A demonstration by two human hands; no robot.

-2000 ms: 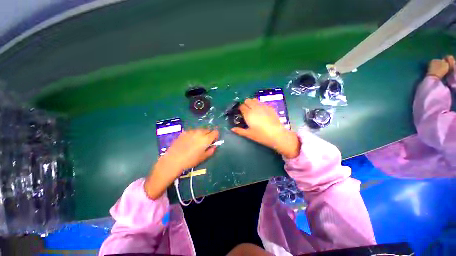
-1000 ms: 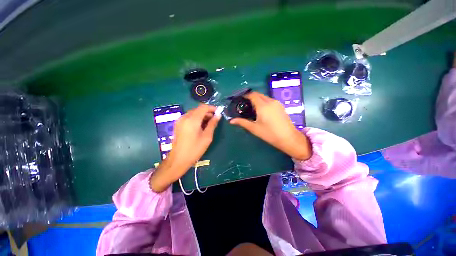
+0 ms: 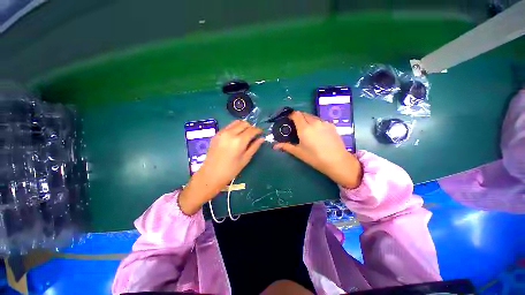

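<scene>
My right hand (image 3: pixel 315 140) holds a round black charging case (image 3: pixel 285 130) by its right side; its lid stands open and a ring shows in its centre. My left hand (image 3: pixel 233 151) is at the case's left side with fingertips pinched on the white plug (image 3: pixel 269 137) of a cable. A second open black case (image 3: pixel 239 104) with a lit ring lies on the mat behind my left hand. The left phone (image 3: pixel 200 143) is partly hidden by my left forearm. The right phone (image 3: pixel 336 110) stands beyond my right hand. Both show purple screens.
Several bagged black cases (image 3: pixel 394 131) lie right of the right phone. A stack of clear blister trays (image 3: pixel 40 178) is at far left. The white cable loop (image 3: pixel 217 218) and a yellow strip (image 3: pixel 236 187) lie near the front edge. A pale post (image 3: pixel 472 37) slants at upper right. Another person's pink sleeve (image 3: pixel 480 183) is at right.
My left hand moved from beside the left phone up to the case with the white plug. The held case now shows its ring more squarely. The camera view has shifted slightly.
</scene>
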